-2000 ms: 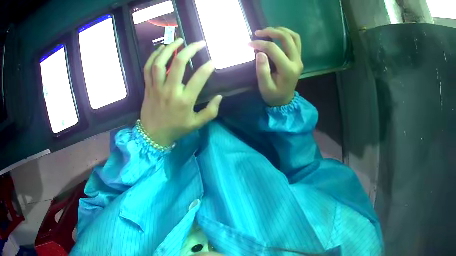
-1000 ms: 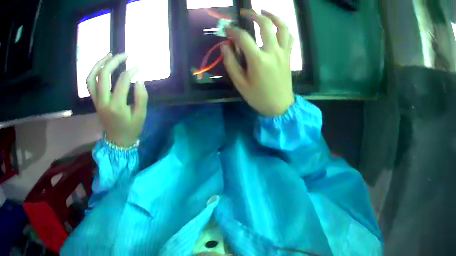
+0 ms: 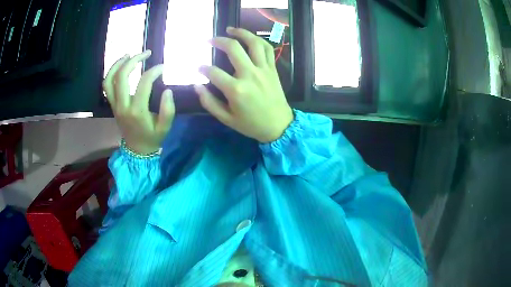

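A black four-slot phone tray (image 3: pixel 367 101) lies on the green mat. The far-left phone (image 3: pixel 126 33) glows white with a blue top edge. The second phone (image 3: pixel 189 42) and the far-right phone (image 3: pixel 336 45) are white. The third phone (image 3: pixel 284 33) shows a dark home screen with red curves and a white label, partly behind my right hand. My right hand (image 3: pixel 246 84), fingers spread, has its fingertips at the right edge of the second phone. My left hand (image 3: pixel 137 106), fingers apart, is over the lower part of the far-left phone. Neither hand grips anything.
More black trays (image 3: pixel 33 42) are at the far left. Part of a black frame (image 3: pixel 412 8) shows at the top right on the green mat (image 3: pixel 412 67). A red stool (image 3: pixel 53 224) stands on the floor at lower left. A dark grey panel (image 3: pixel 476 196) is at the right.
My right hand has moved left from the third phone to the second. My left hand stays near the far-left phone. The view has shifted, so the tray sits further right.
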